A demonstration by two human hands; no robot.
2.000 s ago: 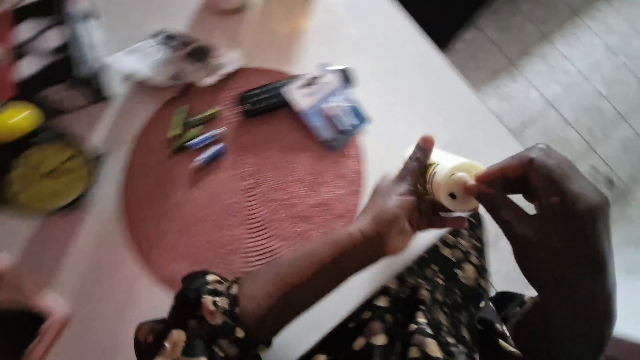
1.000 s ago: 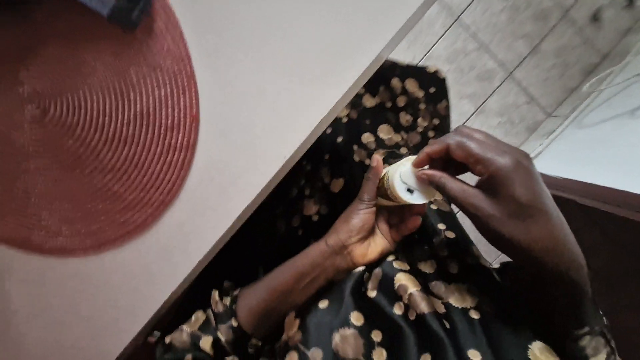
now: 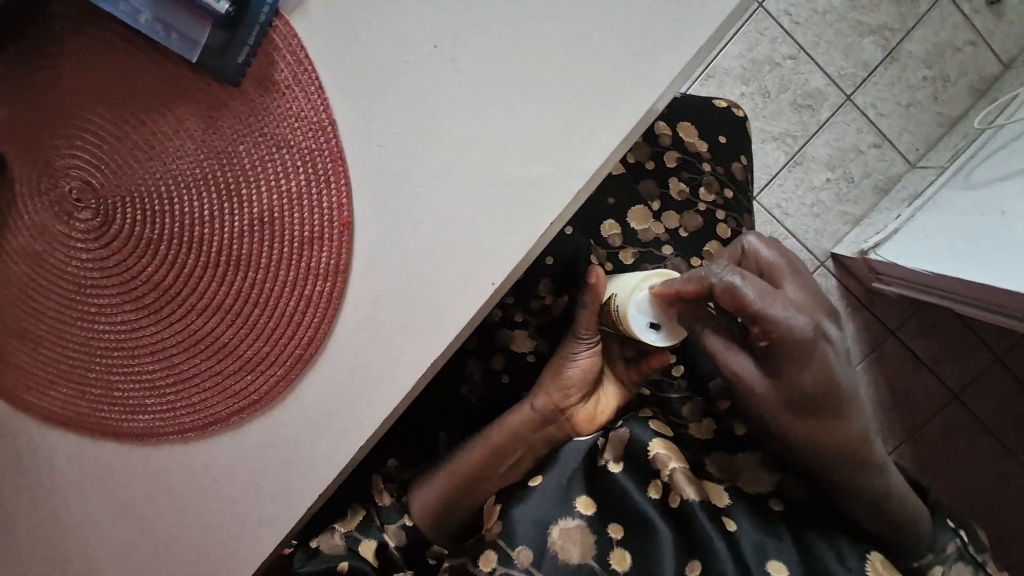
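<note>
My left hand (image 3: 588, 368) grips a small cream-coloured cylindrical container (image 3: 620, 304) over my lap, with its thumb along the upper side and its fingers beneath. The container's round white end (image 3: 650, 316) faces my right hand and has a small dark hole or mark in it. My right hand (image 3: 768, 320) reaches over from the right, its fingertips on or close against the white end; I cannot tell whether they pinch anything. Both hands are over the black patterned clothing (image 3: 572, 540), beside the table edge.
A round red woven placemat (image 3: 200, 264) lies on the pale table (image 3: 432, 152). A dark and blue blister pack (image 3: 216, 40) rests on the mat's upper part. The table edge runs diagonally left of my hands. Grey floor tiles (image 3: 776, 72) and a white-topped piece (image 3: 976, 224) are at the right.
The view has moved strongly toward my lap, so the batteries seen on the placemat earlier are out of frame. The container stays in my left hand, with my right fingers at its white end throughout.
</note>
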